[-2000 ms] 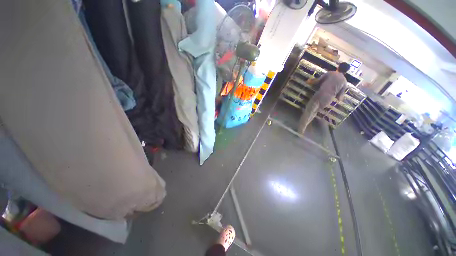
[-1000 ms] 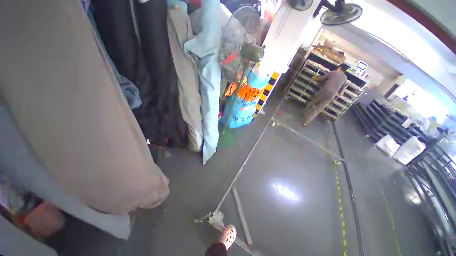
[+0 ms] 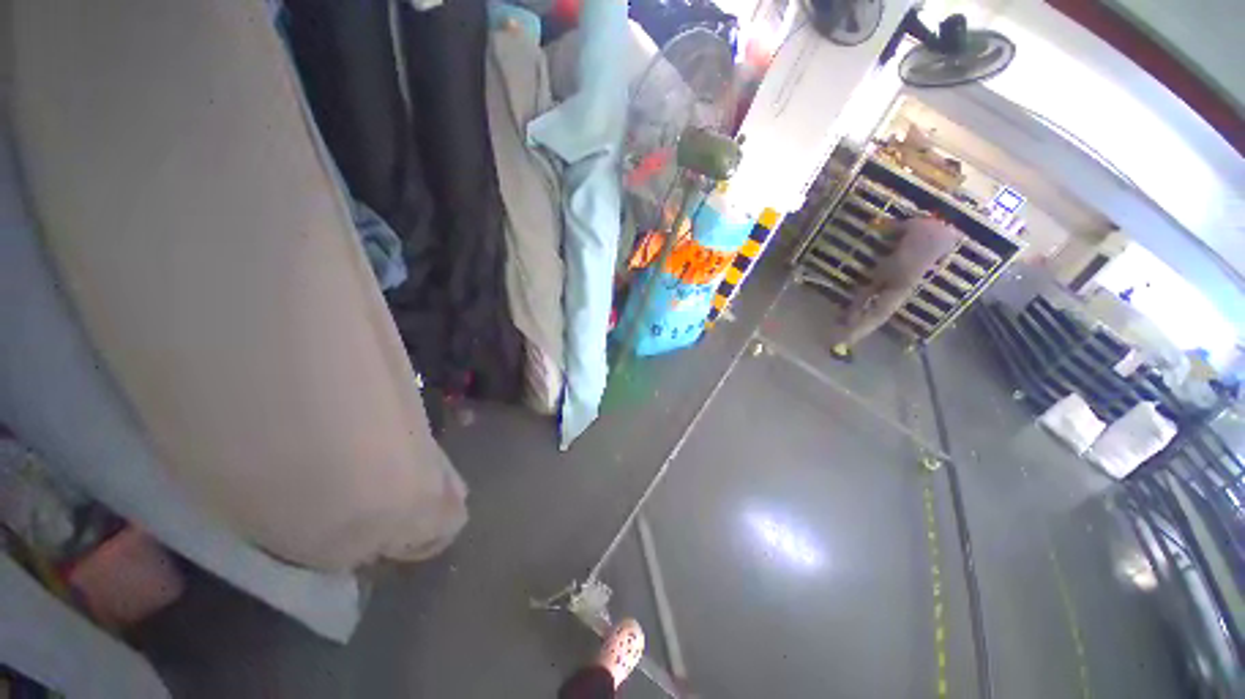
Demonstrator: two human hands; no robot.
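Observation:
Neither of my hands is in the picture. Nearest in front of me is a low metal floor frame (image 3: pixel 672 458) with thin bars on the grey floor. Its near corner (image 3: pixel 590 601) has a small bracket or caster. A foot in a pale clog with holes (image 3: pixel 623 651) is beside that corner at the bottom edge. Long hanging cloth is at the left: a large beige piece (image 3: pixel 232 273), dark pieces (image 3: pixel 458 178) and a light-blue piece (image 3: pixel 590 232).
A person (image 3: pixel 894 280) leans against a multi-tier rack trolley (image 3: pixel 956 280) at the far end. Dark tiered racks (image 3: pixel 1072 358) and white bags (image 3: pixel 1133 440) are at the right. A striped pillar (image 3: pixel 744 266), a standing fan (image 3: pixel 696 82) and a blue-orange bag (image 3: pixel 669 303) are beyond the cloth.
The view has shifted slightly, so the far scene sits more to the right and lower. The person bends further forward at the rack trolley, which appears turned a little. The foot stays by the frame's corner.

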